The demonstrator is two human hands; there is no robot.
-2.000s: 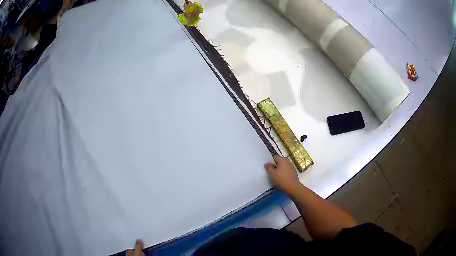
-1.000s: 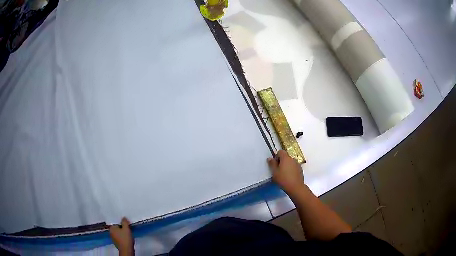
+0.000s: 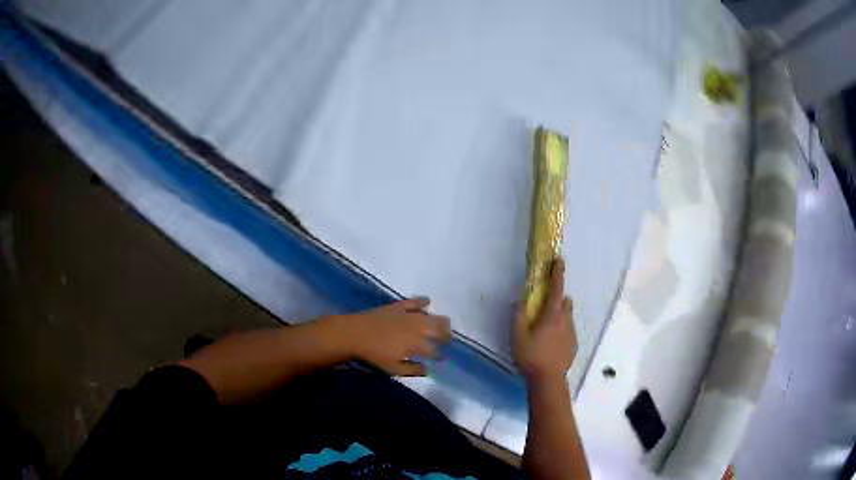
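Note:
White fabric lies over the table, with a dark brown edge showing along its near side above blue layers. My right hand is shut on the near end of the yellow bar, which is over the white fabric; whether it touches the fabric cannot be told. My left hand is at the near edge of the fabric, over the blue layers, fingers apart and slightly blurred, holding nothing visible.
A long pale roll with beige bands lies along the right side. A black phone and a small dark object lie between it and the fabric. A yellow piece is at the upper right. Floor shows at left.
The view has turned. My right hand has let go of the fabric corner and taken the yellow bar from beside the fabric to over it. My left hand has moved closer to my right.

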